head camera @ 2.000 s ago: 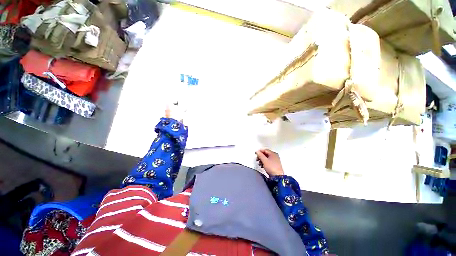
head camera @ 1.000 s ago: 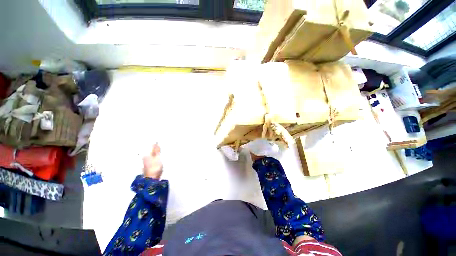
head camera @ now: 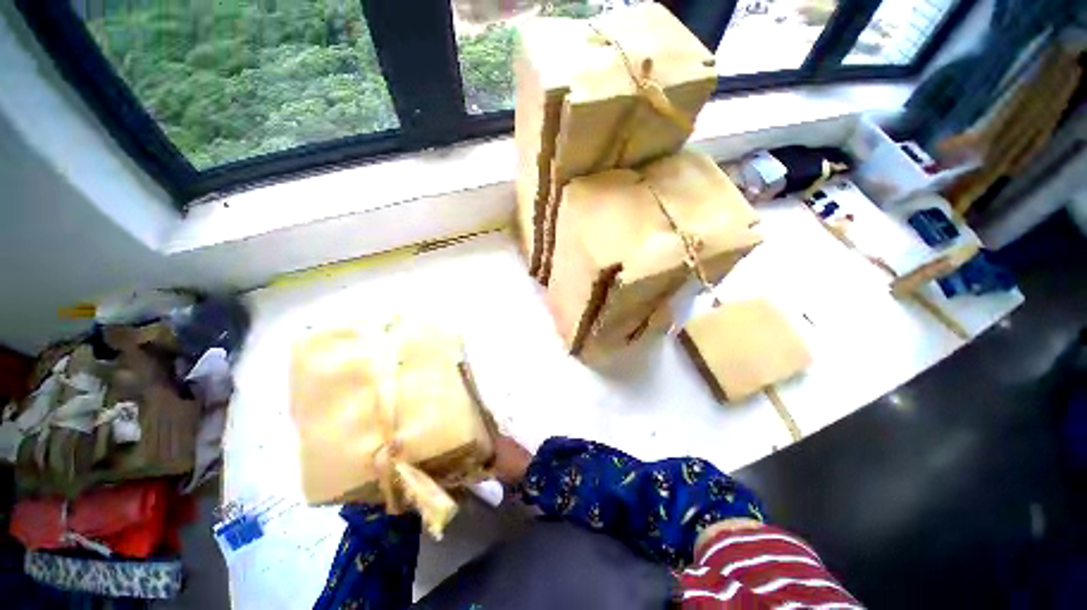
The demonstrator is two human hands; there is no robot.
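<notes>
A tan tied bundle point(head camera: 340, 417) is at the near left of the white table point(head camera: 572, 417), with a narrow tie strip point(head camera: 387, 399) knotted at its near side. My right hand point(head camera: 510, 459) holds the bundle's right side; its fingers are partly hidden. A small white tag point(head camera: 486, 491) shows beside that hand. My left sleeve point(head camera: 370, 560) reaches the bundle's near left edge, but the left hand itself is hidden by the bundle.
Tied bundles stand at the back, one upright point(head camera: 632, 95) behind a lower one point(head camera: 638, 244). A flat tan block point(head camera: 751, 346) lies to their right. Brown and red stock point(head camera: 95, 518) is at left. A white bin point(head camera: 912, 161) is at back right, below windows.
A tied bundle has come away from the group and moved left, with my right hand at its side. My left hand, seen before over the table, is now hidden. The view has tilted up.
</notes>
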